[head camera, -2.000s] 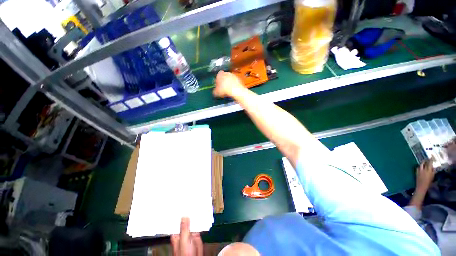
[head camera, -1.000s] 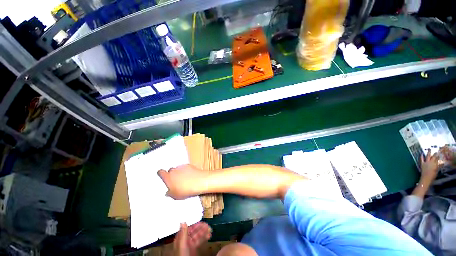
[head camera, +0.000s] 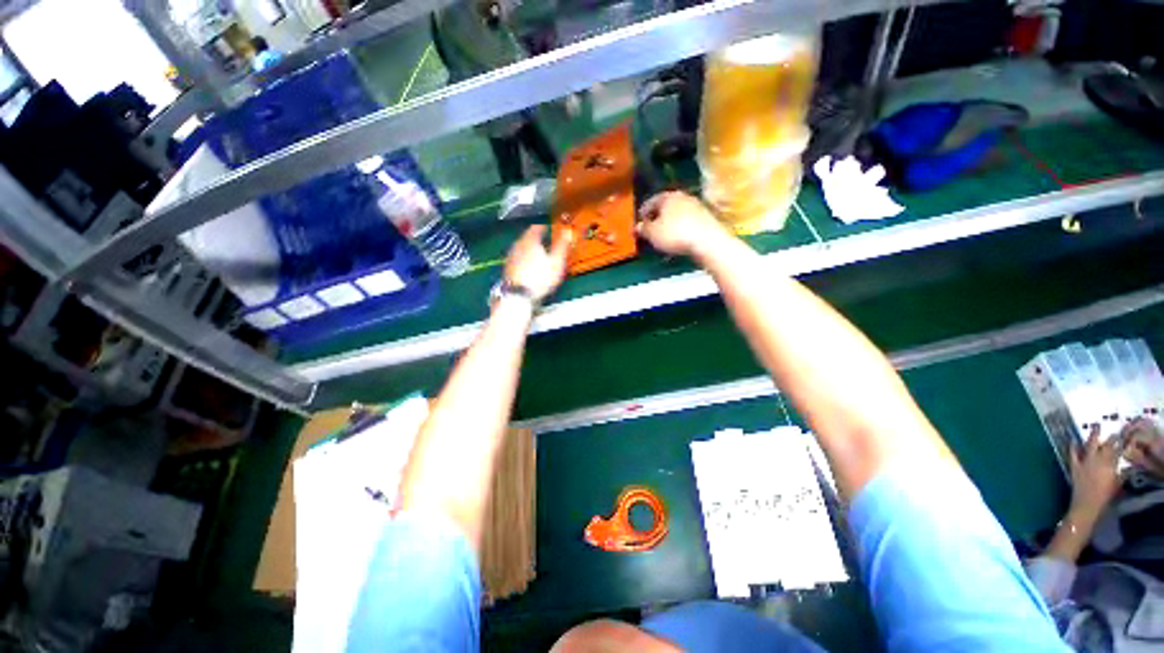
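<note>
An orange plate with small dark fittings (head camera: 597, 200) lies on the upper shelf. My left hand (head camera: 534, 264) is at its lower left edge, thumb and fingers touching the edge. My right hand (head camera: 677, 223) is beside its right edge, fingers bent together; whether they hold something small is not clear. White record sheets (head camera: 335, 529) lie on a green-edged clipboard on the bench, partly hidden by my left arm. A dark pen (head camera: 379, 495) lies on the sheets.
Brown cardboard sheets (head camera: 514, 517), an orange tape roll (head camera: 628, 520) and white boxes (head camera: 770, 510) are on the bench. The shelf holds a blue rack (head camera: 338, 300), a bottle (head camera: 421, 223) and an amber cylinder (head camera: 756, 134). Another person's hands (head camera: 1108, 455) touch white boxes at right.
My right hand has moved from the sheets up to the right side of the plate. My left hand has moved from the sheets' lower edge up to the plate. The pen now shows on the sheets.
</note>
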